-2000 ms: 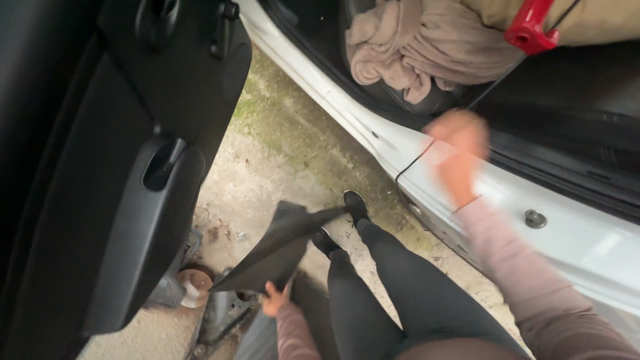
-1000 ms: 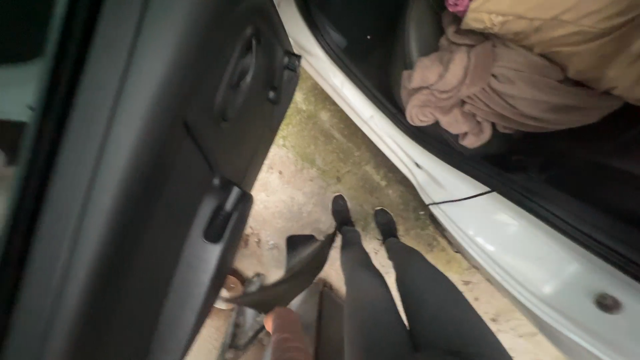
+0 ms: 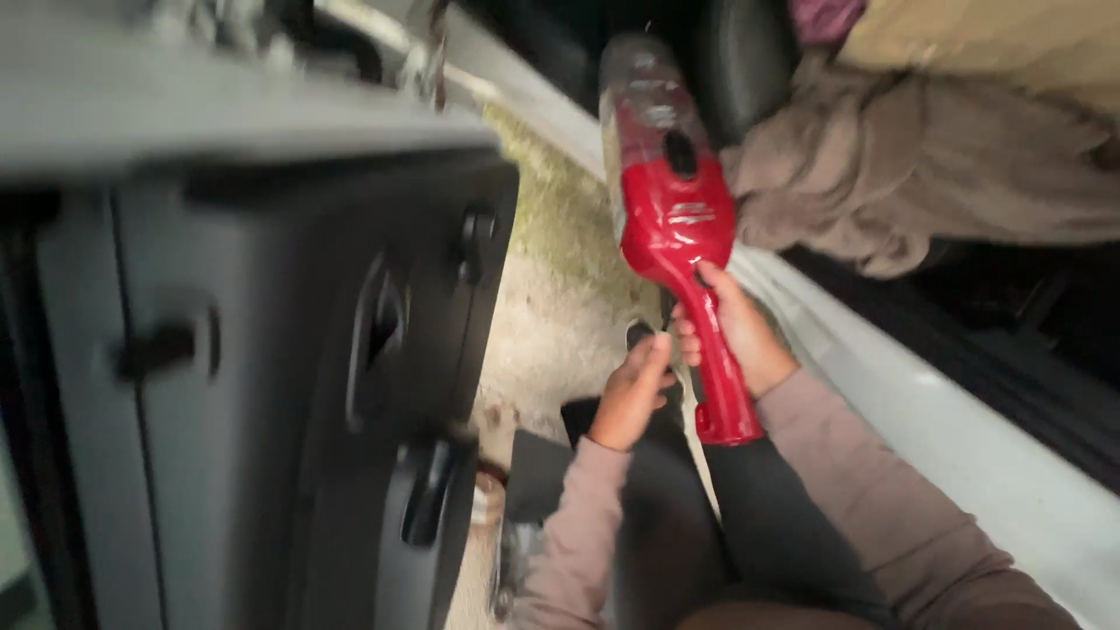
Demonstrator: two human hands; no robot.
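Note:
A red handheld vacuum cleaner (image 3: 678, 210) with a smoky see-through nozzle end points up and away, beside the car's door opening. My right hand (image 3: 731, 324) is wrapped around its handle, the thumb near the button. My left hand (image 3: 634, 385) is just left of the handle, fingers partly curled and seemingly not touching it. Whether it holds anything small cannot be told. A dark flat piece (image 3: 538, 472) lies below my left hand, partly hidden by the forearm.
The open car door's dark inner panel (image 3: 306, 350) fills the left. At right runs the white door sill (image 3: 910, 376). Inside the car lie a brown blanket (image 3: 857, 166) and a tan cloth (image 3: 989, 44). Mossy concrete ground (image 3: 542, 324) shows between door and sill.
The red vacuum, out of view one second ago, is now in front of me in my right hand. My left hand has let go of the dark flat piece and moved up near the handle.

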